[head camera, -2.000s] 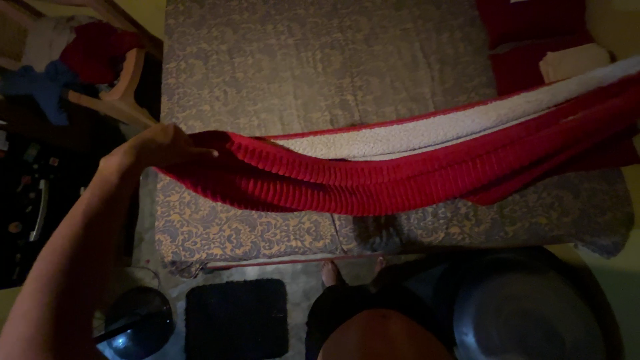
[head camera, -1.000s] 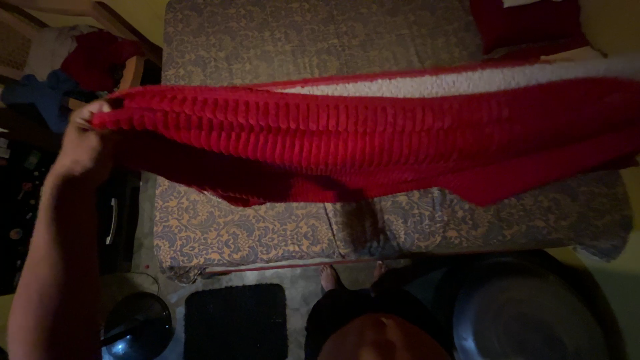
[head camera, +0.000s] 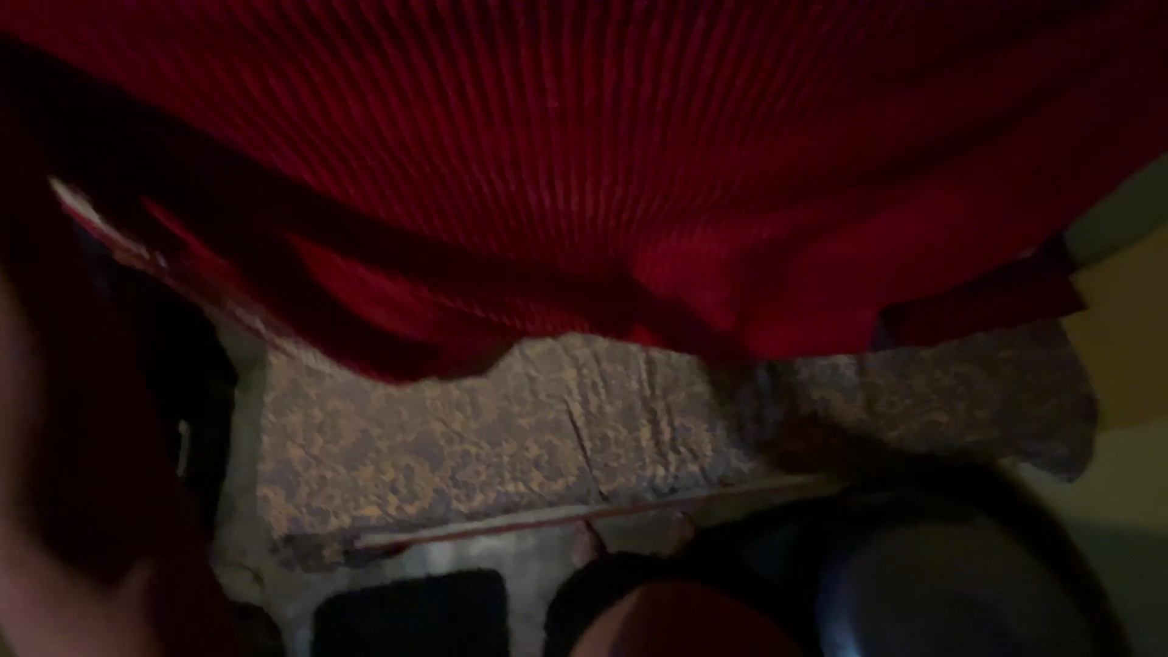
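Observation:
A red ribbed blanket (head camera: 566, 164) spans the upper half of the head view, spread wide and hanging in folds, its lower edge over the bed. A strip of pale lining (head camera: 292, 347) shows along its left lower edge. My left forearm (head camera: 36, 547), blurred, runs up the left edge of the view; the left hand itself is not seen, so its hold on the blanket is hidden. My right hand is out of view too. Beneath the blanket lies a patterned bedspread (head camera: 438, 438) on the bed.
My feet (head camera: 589, 543) stand on the floor by the bed's near edge. A dark mat (head camera: 411, 616) lies to their left. At the lower right is a large round metal vessel (head camera: 940, 584). Dark furniture (head camera: 187, 392) stands at the left, and a wall (head camera: 1131, 319) at the right.
The blanket, a narrow band across the bed before, has been raised and spread, and now fills the upper view. My left hand, gripping its left end earlier, has left the view.

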